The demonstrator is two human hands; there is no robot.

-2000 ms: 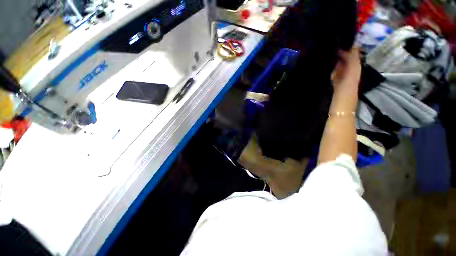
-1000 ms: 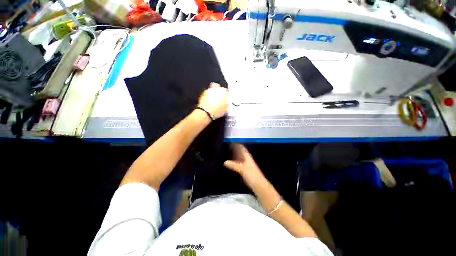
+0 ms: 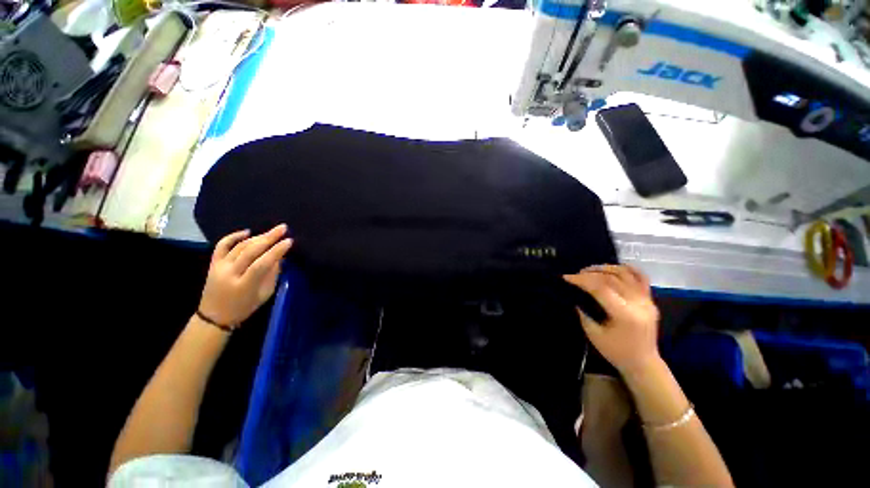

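Note:
A black sleeve panel point(image 3: 401, 195) lies crosswise on the white table in front of the machine, its near edge over the table's front edge. A short row of small pale marks shows near its right end. My left hand point(image 3: 246, 272) is at the panel's near left edge, fingertips touching it; whether it pinches the cloth is unclear. My right hand point(image 3: 618, 310) holds the near right corner between thumb and fingers. The presser foot and needle area point(image 3: 563, 107) of the white sewing machine point(image 3: 658, 67) is behind the panel's right part, apart from it.
A mobile phone point(image 3: 641, 151), thread snips point(image 3: 698, 218) and yellow and red rings point(image 3: 828, 255) lie right of the panel. A wooden tray point(image 3: 157, 124) with pink clips stands left. Blue crates point(image 3: 277, 381) are below the table, left and right.
The panel has turned from lengthwise to crosswise on the table. My left hand has moved left and toward me, off the panel's middle. My right hand has moved right and taken hold of its corner.

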